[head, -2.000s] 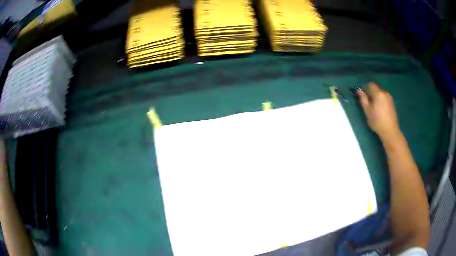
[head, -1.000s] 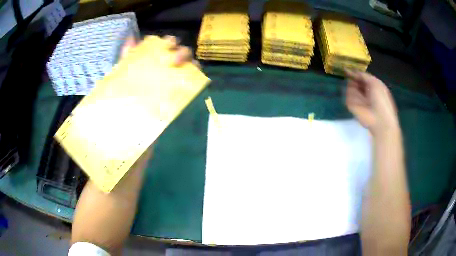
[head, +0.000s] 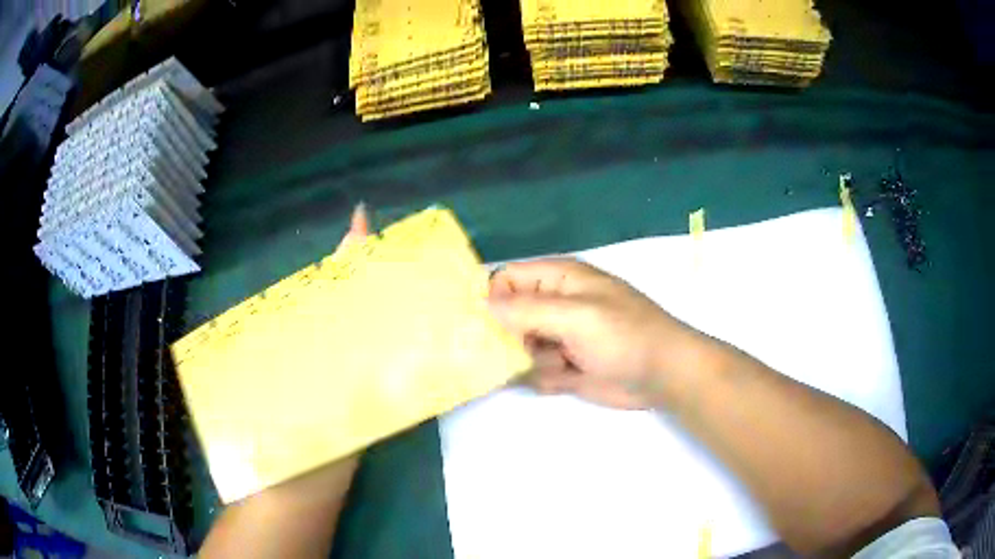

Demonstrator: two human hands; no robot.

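Observation:
A yellow PCB panel (head: 349, 349) is held tilted above the green mat and the left edge of the white work sheet (head: 567, 480). My left hand (head: 358, 232) holds it from beneath; only a fingertip at the far edge and the forearm show, the rest is hidden by the panel. My right hand (head: 589, 333) is at the panel's right end with its fingers curled against the edge. Whether it grips the panel or a small part cannot be told. A loose component pile (head: 903, 218) lies beyond the sheet's far right corner.
Three yellow panel stacks (head: 420, 66) stand at the far side. A row of white-faced panels (head: 120, 197) stands at the left, with a black slotted rack (head: 142, 404) in front. Yellow tape (head: 847, 207) holds the sheet on the green mat (head: 611, 164).
The panel has moved right and turned flatter, in front of me. My right hand has come in from the far right to the panel's right end. The camera view has shifted.

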